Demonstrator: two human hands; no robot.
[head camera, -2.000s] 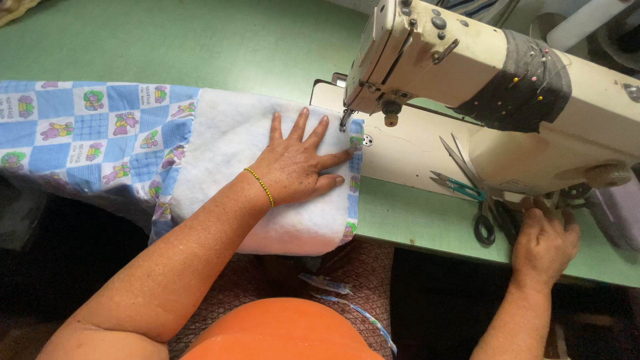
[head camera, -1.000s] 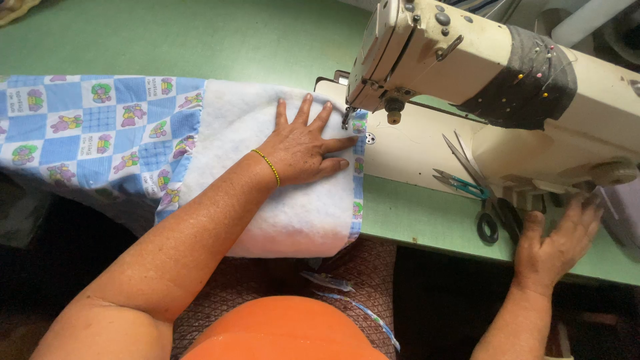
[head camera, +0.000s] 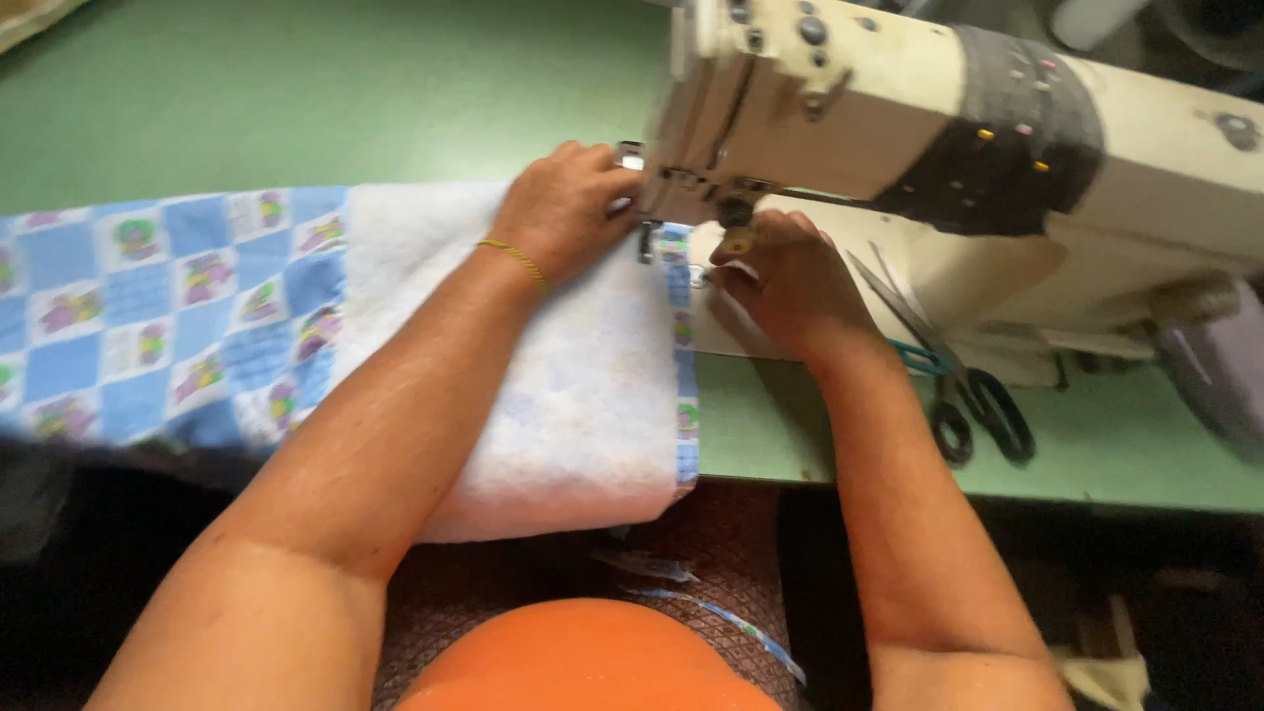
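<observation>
White fleecy fabric (head camera: 583, 395) with a blue printed edge (head camera: 684, 355) lies partly under the head of a cream sewing machine (head camera: 839, 109). Blue checked printed cloth (head camera: 158, 306) joins it on the left. My left hand (head camera: 568, 212) rests on the far part of the white fabric, left of the presser foot (head camera: 647, 240); its fingertips are partly hidden behind the machine head. My right hand (head camera: 785, 281) is just right of the needle area, thumb and fingers bent close together near the printed edge. Whether it pinches anything small is not clear.
Black-handled scissors (head camera: 978, 405) and teal-handled snips (head camera: 918, 357) lie by the machine bed, right of my right forearm. A dark band with pins (head camera: 1027, 128) wraps the machine arm. The green table's (head camera: 750, 434) front edge runs below. A printed fabric strip (head camera: 736, 622) lies on my lap.
My right hand has moved left from beside the scissors to the needle area. My left hand has slid from the middle of the white fabric toward its far edge. The view has shifted somewhat.
</observation>
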